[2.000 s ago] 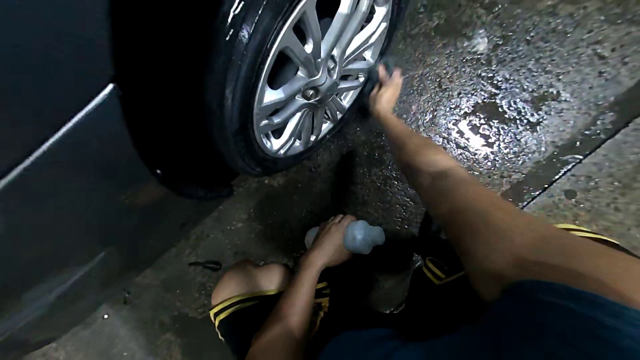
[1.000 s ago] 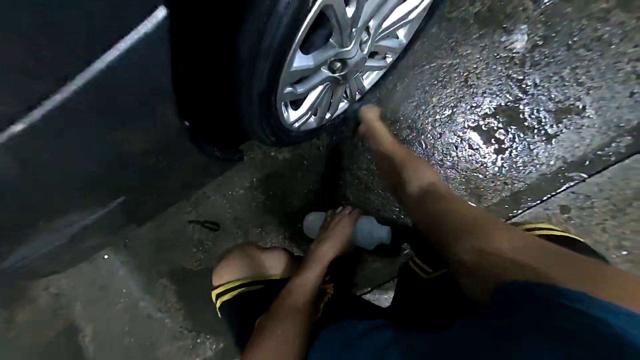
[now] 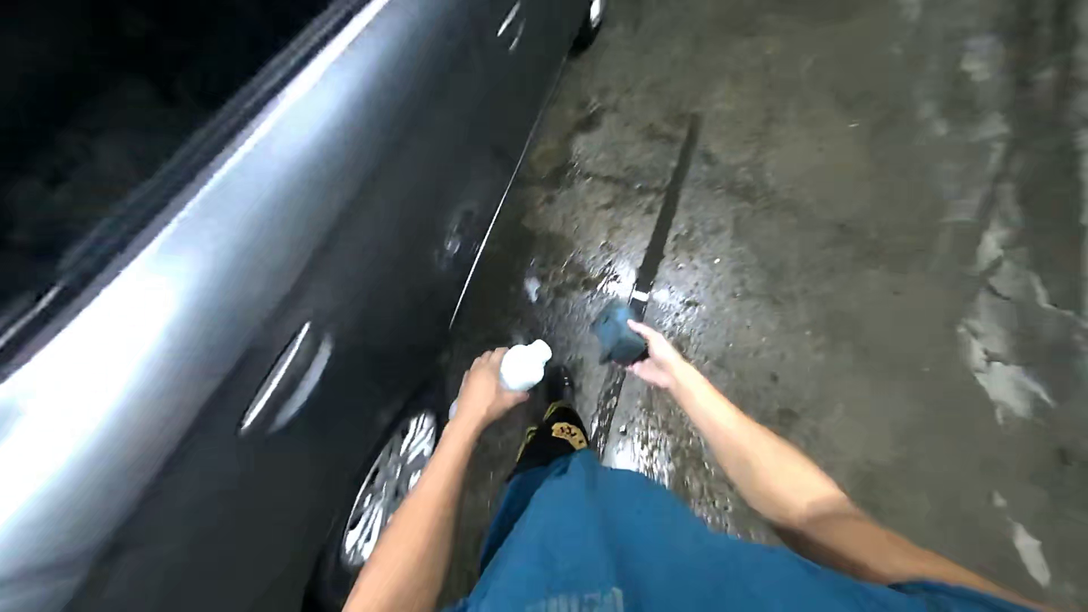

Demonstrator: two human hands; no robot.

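My left hand [image 3: 486,387] is wrapped around a white plastic bottle [image 3: 524,365], its narrower end toward the right. A dark blue-grey sponge or pad [image 3: 618,331] is gripped in my right hand [image 3: 659,357], over the wet floor and apart from the bottle. Both hands are beside the dark grey car [image 3: 365,195], touching no part of it. Below and left of the bottle is a silver alloy wheel [image 3: 391,484], partly hidden by my left forearm.
The car's side with its door handles [image 3: 276,374] runs along the left. Wet concrete floor [image 3: 816,255] with a dark seam [image 3: 676,200] spreads to the right. Another wheel [image 3: 592,21] shows at the top.
The view has shifted widely, from crouching by the wheel to standing along the car's side. My right hand has left the wheel and tyre; the bottle stays in my left hand, now raised.
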